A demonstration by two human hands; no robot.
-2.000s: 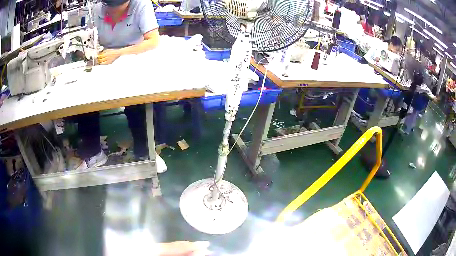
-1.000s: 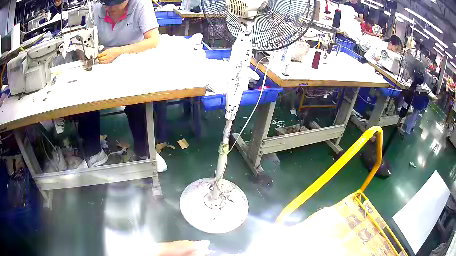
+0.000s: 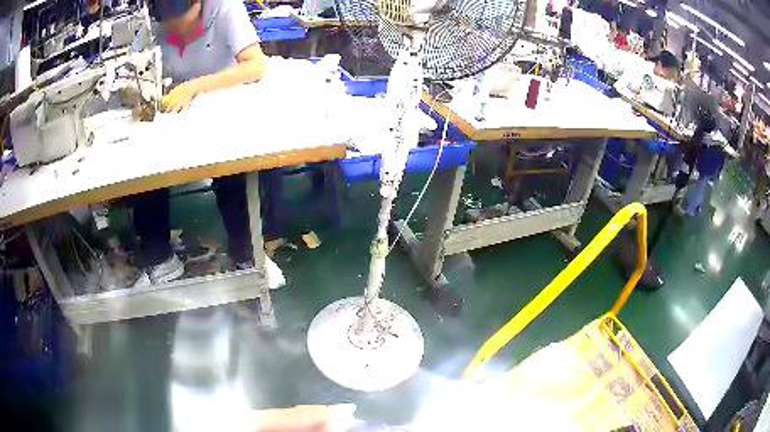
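Observation:
My left hand (image 3: 306, 418) shows only as a small, overexposed part at the bottom edge. It points to the right, and its fingers and anything in them cannot be made out. My right hand is not in view. Just beyond is the round white base of a pedestal fan (image 3: 365, 344). At the right stands a trolley with a yellow tube handle (image 3: 557, 291) and a wooden-looking deck (image 3: 604, 371). Strong glare hides the near part of the deck.
Opposite, a person (image 3: 207, 51) has hands at an off-white sewing machine (image 3: 72, 110) on a white table (image 3: 194, 126). Blue bins (image 3: 439, 157) hang between tables. A pale sheet (image 3: 716, 346) is at right. Small scraps (image 3: 311, 240) lie on the green floor.
The view has shifted slightly. My left hand shows slightly further left in the picture. The person opposite has shifted their head a little to the left.

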